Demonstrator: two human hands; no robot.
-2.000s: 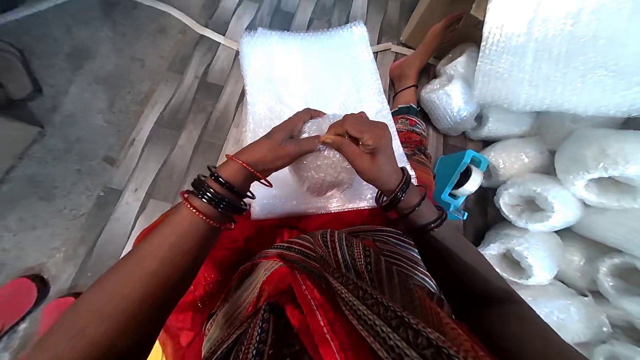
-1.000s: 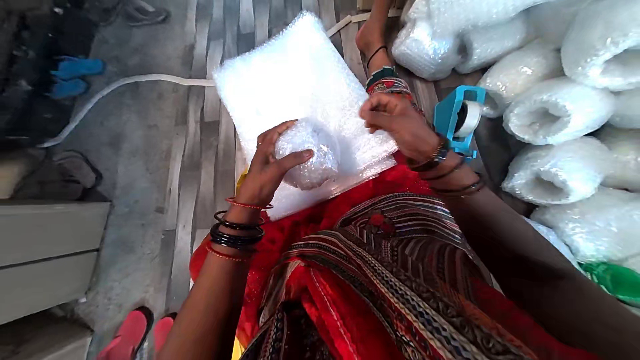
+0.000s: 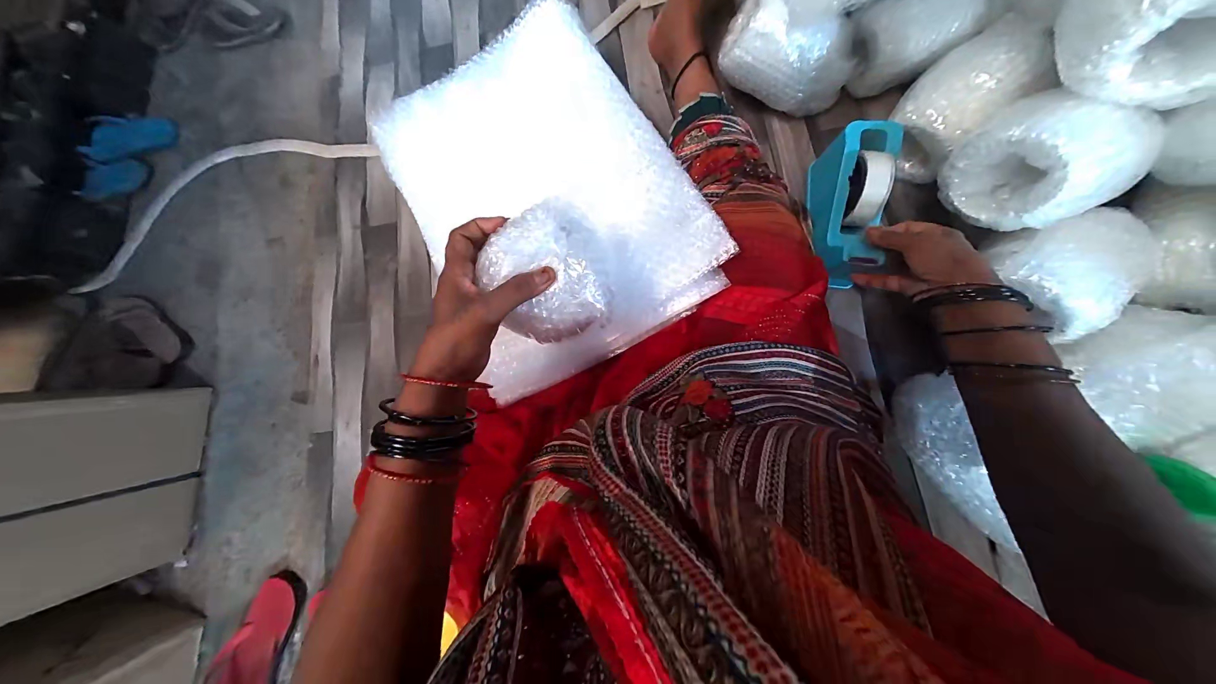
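My left hand (image 3: 489,290) is closed around a rounded bundle of bubble wrap (image 3: 556,271), its thumb pressed on the front. The bundle rests on a stack of bubble wrap sheets (image 3: 541,123) across my lap. At the right, my right hand (image 3: 926,261) touches the lower end of a blue tape dispenser (image 3: 825,204), with thumb and finger at its edge. A roll of clear tape (image 3: 871,188) sits in the dispenser. Whether the fingers grip the dispenser firmly cannot be told.
Many bubble-wrapped rolls (image 3: 1054,157) are piled at the right, near a green object (image 3: 1183,484). A white strip (image 3: 247,149) runs over the floor on the left. Blue slippers (image 3: 123,157), a pink sandal (image 3: 258,627) and a grey drawer unit (image 3: 104,456) are also at the left.
My right hand has moved from the bundle out to the tape dispenser on the right. My left hand has stayed on the bundle. The view has shifted.
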